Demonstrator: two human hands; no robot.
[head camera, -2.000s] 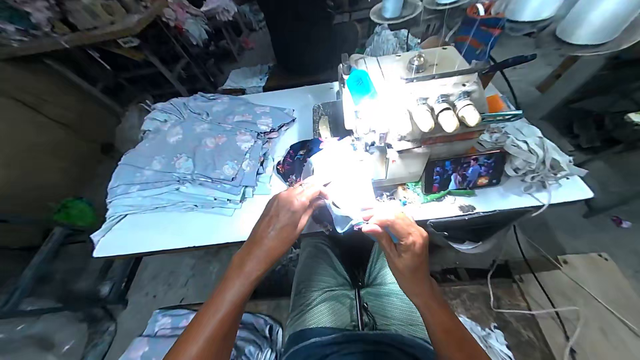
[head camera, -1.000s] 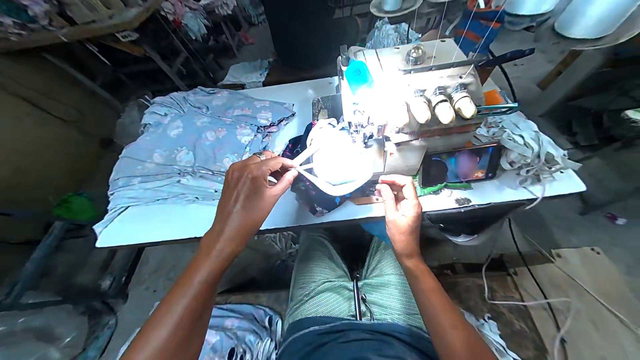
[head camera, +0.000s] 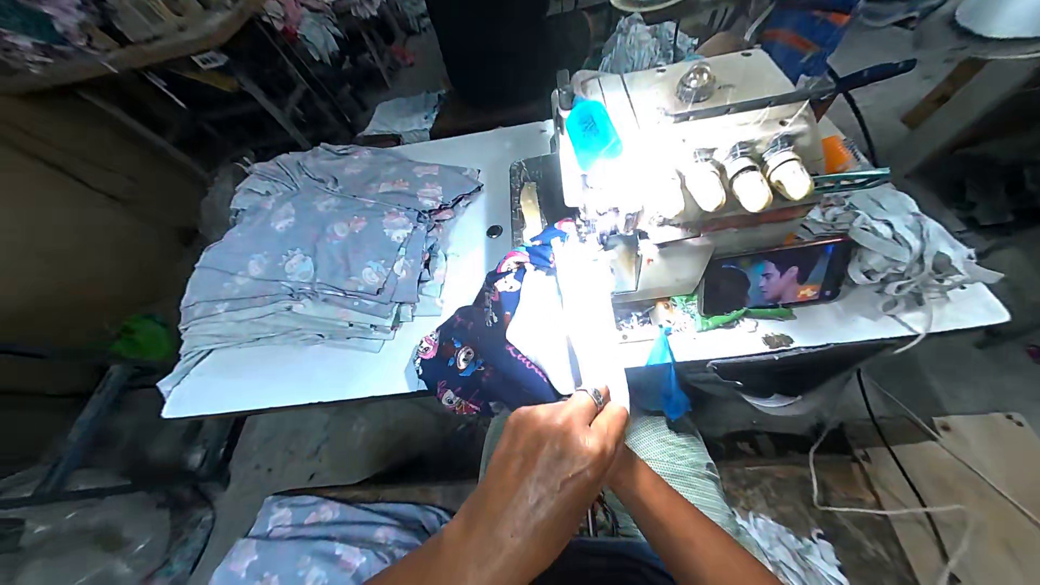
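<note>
My left hand (head camera: 561, 451), with a ring on one finger, pinches the near end of a white fabric strip (head camera: 597, 325). The strip runs up to the needle area of an overlock sewing machine (head camera: 691, 106), where glare hides detail. My right hand (head camera: 621, 467) lies behind and under the left, mostly covered, so its fingers cannot be made out. Left of the strip, a dark blue printed cloth (head camera: 479, 349) with a white part spreads over the table's front edge.
A pile of grey floral fabric pieces (head camera: 325, 244) lies on the left of the white table (head camera: 284, 386). At right are a phone (head camera: 772, 276) playing a video and a heap of grey fabric strips (head camera: 910, 244). A blue scrap (head camera: 668, 378) hangs at the front edge.
My hands were apart, holding a white loop open between them; now they are together nearer my lap. The white strip is now drawn straight from the machine.
</note>
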